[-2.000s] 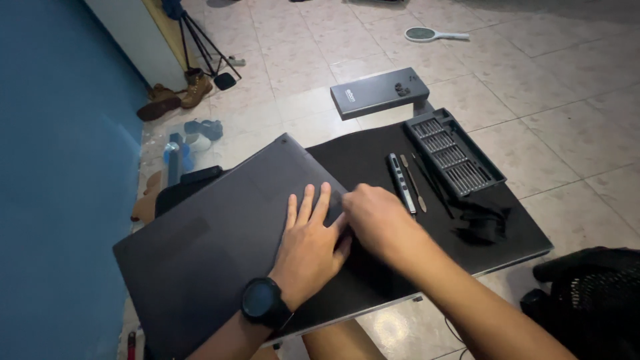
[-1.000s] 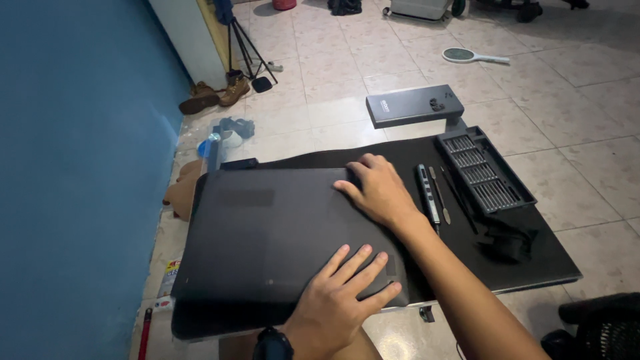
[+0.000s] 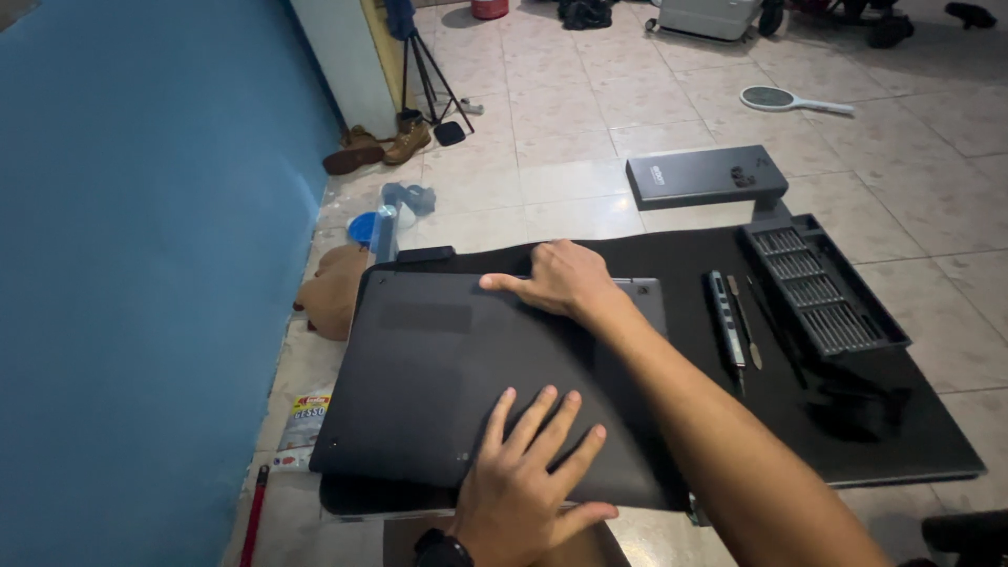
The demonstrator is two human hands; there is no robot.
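A dark grey laptop bottom cover (image 3: 417, 370) lies on a black-topped table (image 3: 890, 441). My left hand (image 3: 531, 472), with a watch at the wrist, rests on its near part with the fingers spread. At the far edge is my right hand (image 3: 563, 276), its thumb on the cover and its other fingers curled over the edge, partly hidden. Right of the laptop lie a pen-shaped electric screwdriver (image 3: 727, 319) and a thin metal spudger (image 3: 744, 319). A grey case of screwdriver bits (image 3: 819, 287) is farther right.
A grey box (image 3: 705, 175) stands beyond the table's far edge. Black material (image 3: 858, 405) lies at the table's right. On the floor are an electric swatter (image 3: 795, 101), boots (image 3: 408, 140), a tripod (image 3: 429, 71) and a brown plush toy (image 3: 339, 291). A blue wall (image 3: 150, 236) runs along the left.
The laptop has turned from slanted to nearly square with the table. My hands have moved from close together at its right corner to its near part and far edge. The view has shifted.
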